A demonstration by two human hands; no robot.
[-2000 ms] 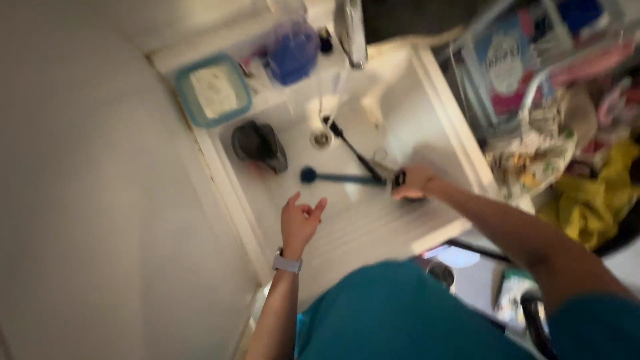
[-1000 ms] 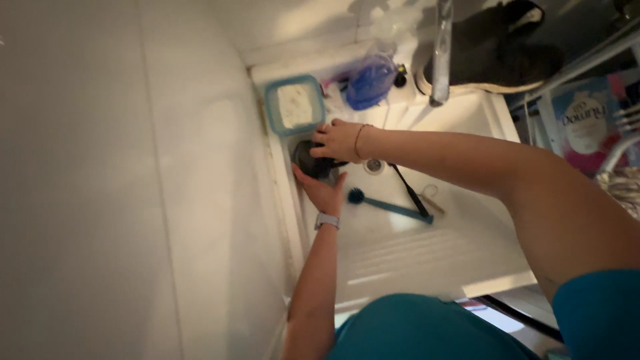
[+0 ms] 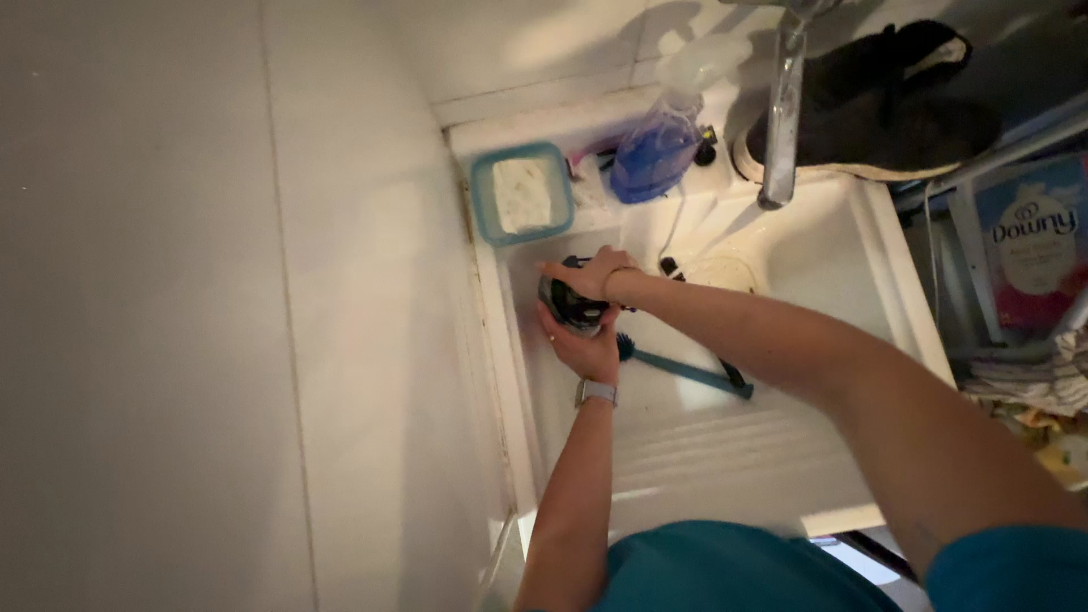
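Note:
Both hands are on a dark, rounded container (image 3: 571, 308) at the left side of a white laundry sink (image 3: 799, 450). My left hand (image 3: 586, 344) cups it from below, and my right hand (image 3: 595, 274) grips its top and right side. The container's exact kind cannot be told. Just right of the hands, a teal-handled brush (image 3: 688, 371) lies in the basin with its dark round head toward them. A black handle (image 3: 731, 371) shows partly beside it, mostly hidden by my right forearm.
A teal-rimmed tub (image 3: 483, 200) with white contents stands on the back ledge, beside a bottle of blue liquid (image 3: 654, 157). A metal faucet (image 3: 782, 127) reaches over the basin, near a dark shoe (image 3: 884, 127). At right stands a Downy package (image 3: 1033, 246).
My right hand has left the brush handles and moved left to the dark container. My left hand, empty at first, has also come to it. Both were on it one second ago.

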